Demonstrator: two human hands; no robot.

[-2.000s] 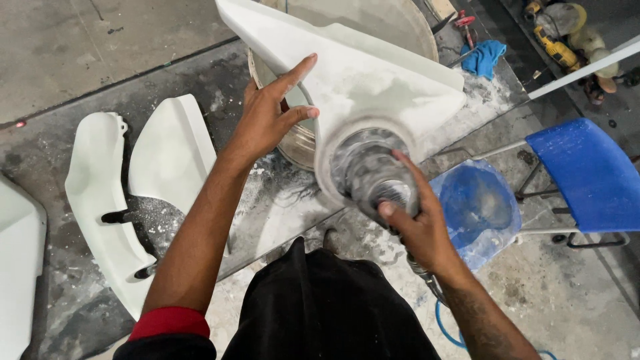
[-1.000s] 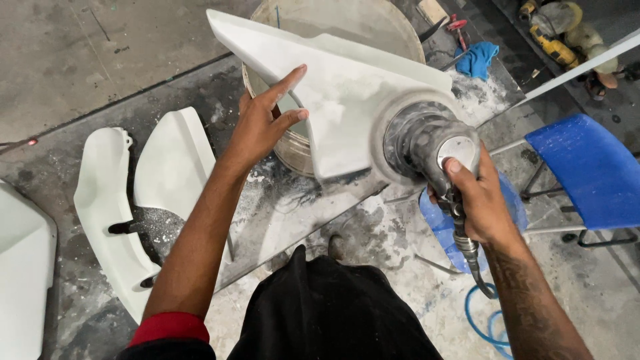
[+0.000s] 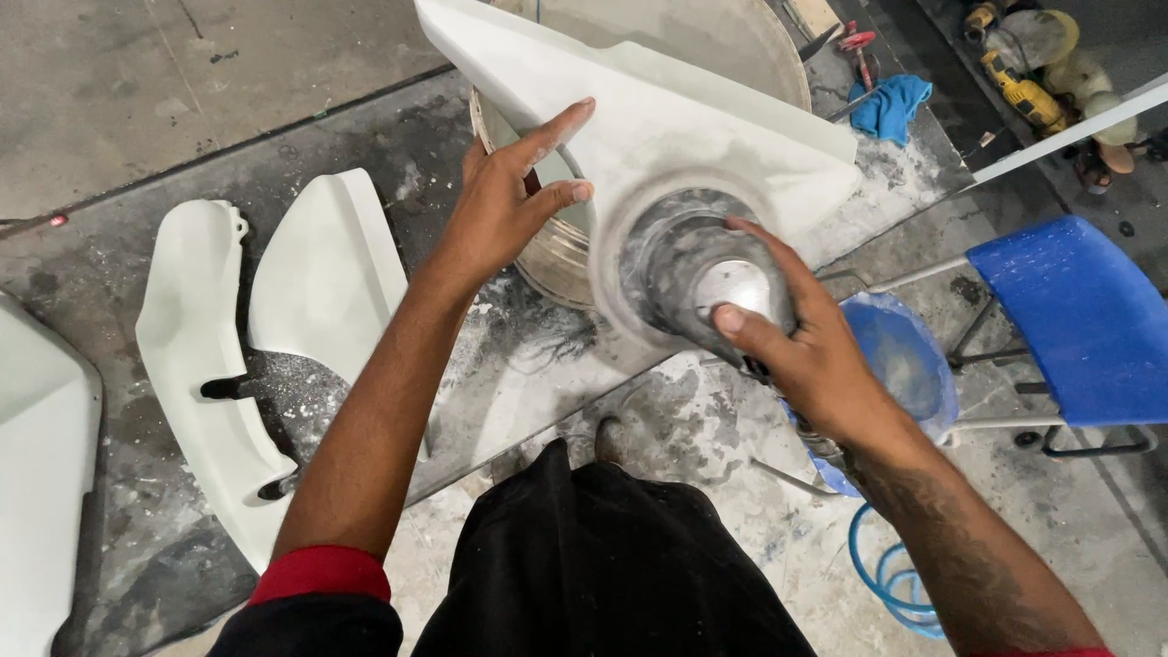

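My right hand (image 3: 803,338) grips a pneumatic orbital sander (image 3: 721,274), whose round pad lies against the lower part of a white molded panel (image 3: 657,119). The pad's rim is blurred. My left hand (image 3: 520,192) is on the panel's left edge, fingers spread, index fingertip on its face and thumb near a curved cutout. Beneath the panel stands a large round drum or bucket (image 3: 547,265), partly hidden. Sanding dust and grayish patches mark the panel's surface.
Two pale molded panels (image 3: 196,310) (image 3: 315,274) lie on the dusty table (image 3: 511,365) at left, beside a larger white part (image 3: 41,456). A blue cloth (image 3: 890,108) rests at the table's far corner. At right are a blue chair (image 3: 1077,319), a coiled blue hose (image 3: 885,584) and a yellow power tool (image 3: 1027,91).
The sander in my right hand moved right along the panel's lower edge between the two earlier frames, and has since come back left. My left hand stays at the panel's left edge.
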